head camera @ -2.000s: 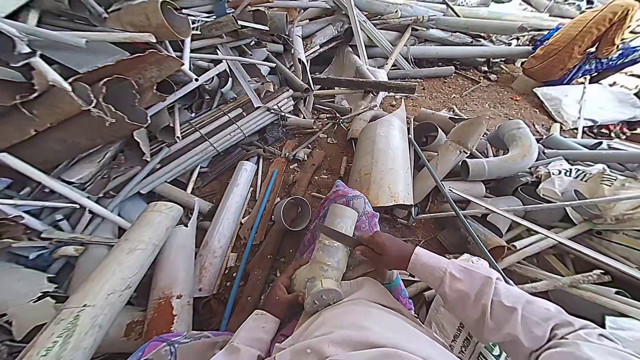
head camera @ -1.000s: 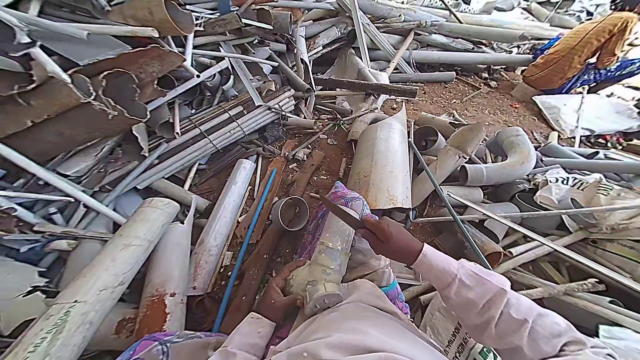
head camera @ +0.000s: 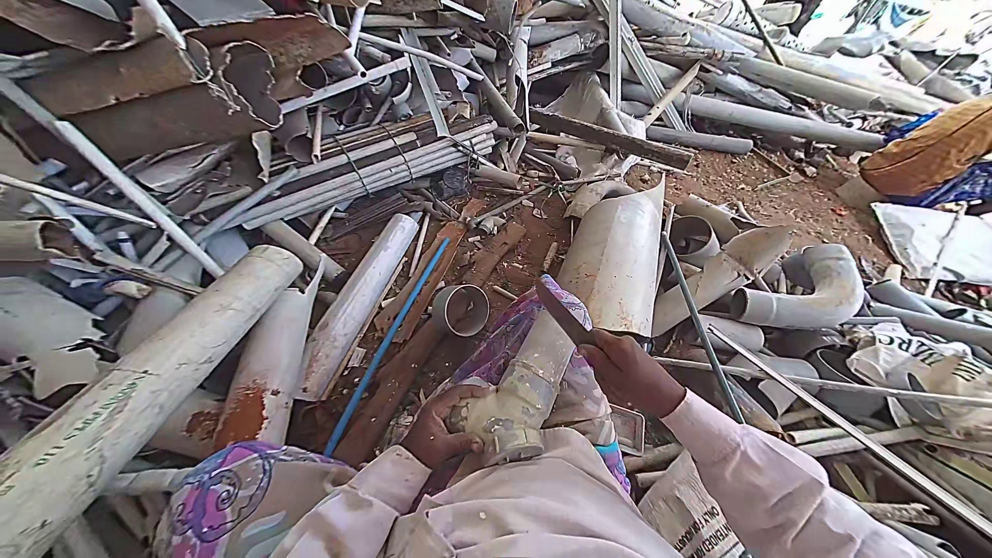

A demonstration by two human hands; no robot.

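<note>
My left hand (head camera: 446,426) grips a grey-white plastic pipe fitting (head camera: 515,403) by its side, near my lap. In my right hand (head camera: 632,372) is a knife (head camera: 562,311), its broad dark blade pointing up and left across the fitting's far end. Whether the blade touches the fitting I cannot tell. Patterned purple cloth (head camera: 496,341) lies under the fitting. Just beyond my left hand a short grey pipe ring (head camera: 460,311) rests on the ground, beside a thin blue rod (head camera: 387,345).
Heaps of scrap plastic pipe surround me. A long pipe (head camera: 147,380) lies at the left, a wide split pipe (head camera: 616,263) ahead, and a curved pipe bend (head camera: 821,291) at the right. Long thin rods (head camera: 852,438) cross the right side. Another person's clothed part (head camera: 930,151) shows at upper right.
The knife has tilted steeper, its tip swinging over the fitting's far end. My left hand still holds the fitting, which now leans more to the right.
</note>
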